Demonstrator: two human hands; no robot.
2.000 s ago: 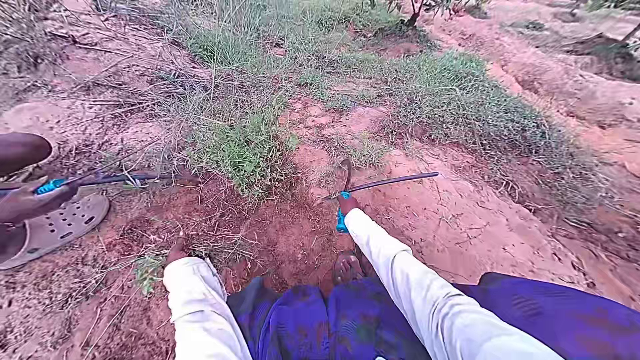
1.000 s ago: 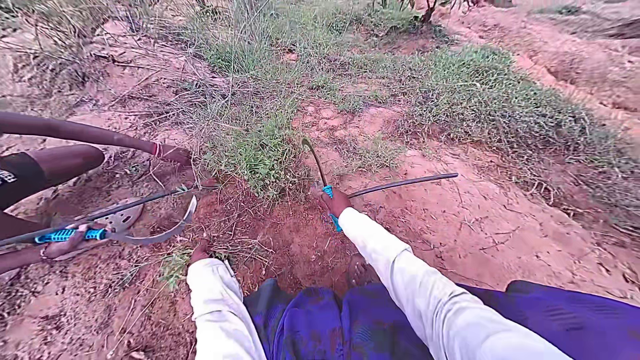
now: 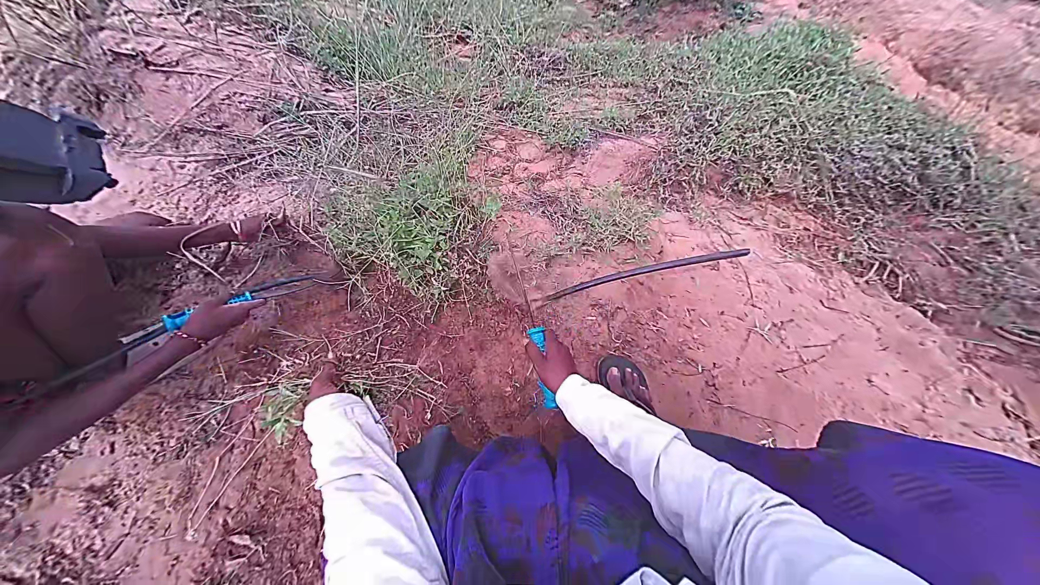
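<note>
My right hand (image 3: 554,362) is closed around the turquoise handle of a sickle (image 3: 536,335), whose thin blade points up and away over the red soil. Just past it a dark, slightly curved strip (image 3: 650,271), like a pipe or hose, lies on the ground. My left hand (image 3: 325,380) is low at the left, beside a heap of pulled grass and weeds (image 3: 390,375); its fingers are mostly hidden, so I cannot tell whether it grips any stems. Ahead between the hands grows a leafy green weed clump (image 3: 418,231).
At the left a co-worker crouches, one hand (image 3: 213,318) on a turquoise-handled sickle (image 3: 177,320), the other hand (image 3: 253,227) at dry stems. Grass (image 3: 812,106) spreads ahead and right. My sandalled foot (image 3: 626,380) is beside my right wrist; purple cloth (image 3: 520,504) covers my lap.
The co-worker's sickle, its curved blade near my left hand a second ago, has moved up and away toward the grass. My right hand still holds its sickle, with the blade now seen edge-on.
</note>
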